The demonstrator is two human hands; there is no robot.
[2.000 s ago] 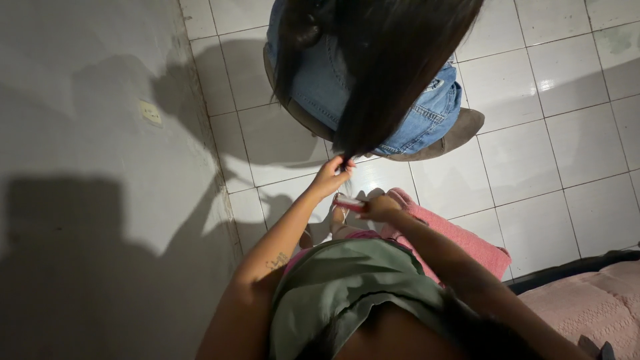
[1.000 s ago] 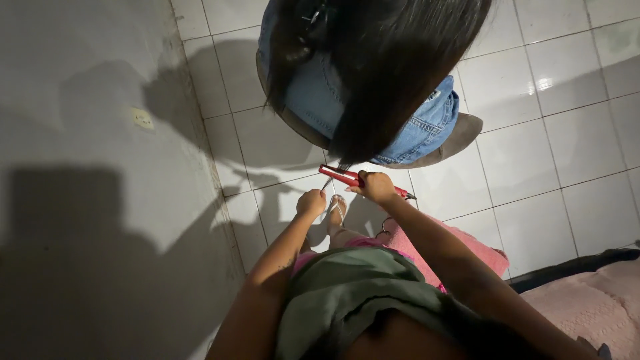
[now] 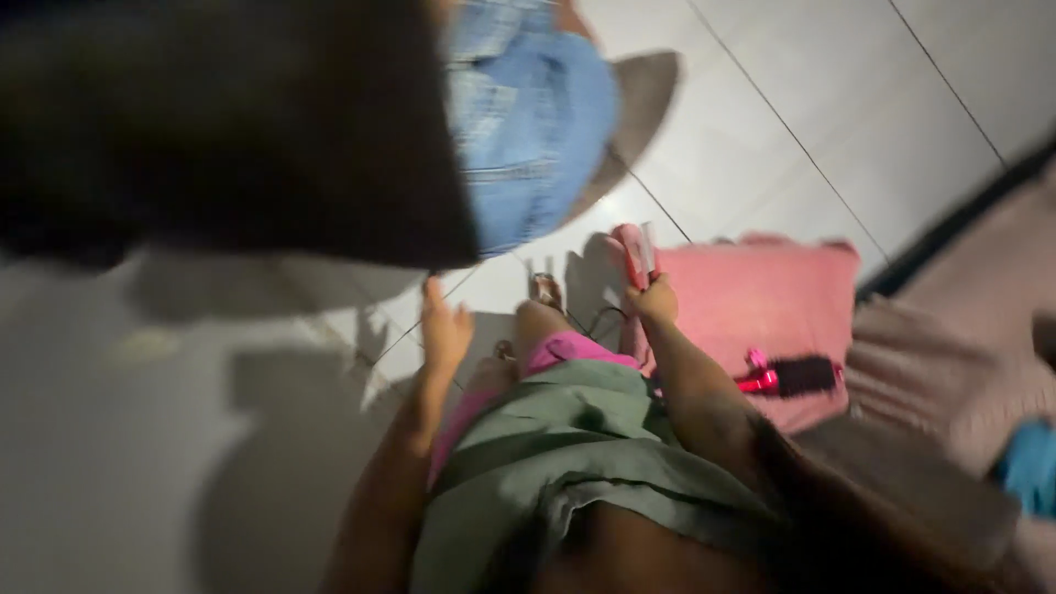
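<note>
Long dark hair [image 3: 247, 140] of a seated person in blue denim [image 3: 536, 124] fills the upper left, blurred. My left hand [image 3: 446, 326] is just below the lower edge of the hair, fingers pointing up; whether strands are between the fingertips is too blurred to tell. In my right hand [image 3: 657, 302] is a red hair straightener [image 3: 637, 254], pointing up and away from the hair, its plates seeming slightly apart. The tool lies over the near left part of a pink towel [image 3: 742, 285].
A hot-air brush [image 3: 800, 377] with dark bristles and a pink-red handle lies on the pink towel. The grey seat edge [image 3: 648, 91] juts out beside the denim. A wall [image 3: 99, 462] stands at left, a pink quilted bed cover [image 3: 965, 330] at right. A cord loops near my right hand.
My right hand with the straightener has moved away from the hair ends, to the right over the towel. My left hand has gone up to the hair's edge. The view has shifted strongly.
</note>
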